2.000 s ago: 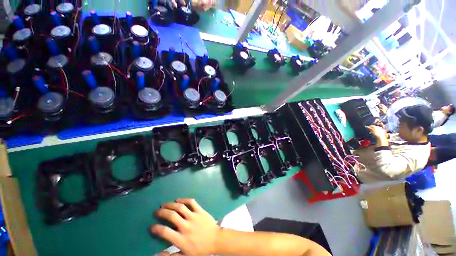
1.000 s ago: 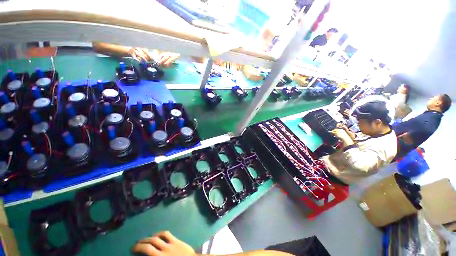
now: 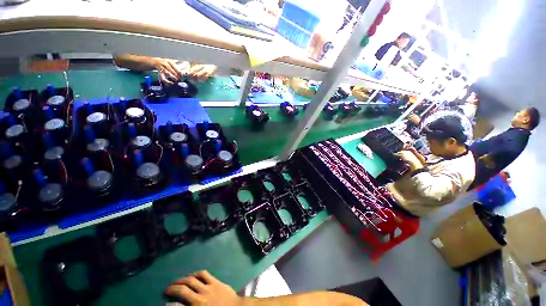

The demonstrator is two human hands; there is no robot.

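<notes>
My right hand (image 3: 200, 290) is bare and lies palm down at the bottom edge, low over the green bench (image 3: 143, 281). Its fingers are slightly bent and a little apart, with nothing seen in them; its underside is hidden. My left hand is not in view. Black housings with large round holes, one of them at the near side (image 3: 261, 229), lie empty in a row, doubled at the far end. Behind them, units with silver discs and upright blue cylinders (image 3: 148, 171) stand in rows on a blue mat (image 3: 185, 110).
A long black tray of red-white wires (image 3: 347, 176) stands at the bench end above a red stool (image 3: 398, 230). A metal post (image 3: 326, 89) and shelf (image 3: 120, 45) rise behind. A seated person (image 3: 440, 173) works beyond. A carton (image 3: 470, 236) stands on the floor.
The view has tilted up since the first frame, bringing the shelf and another person's hands into sight. My right hand sits lower in the picture than two seconds ago. The housings look unmoved.
</notes>
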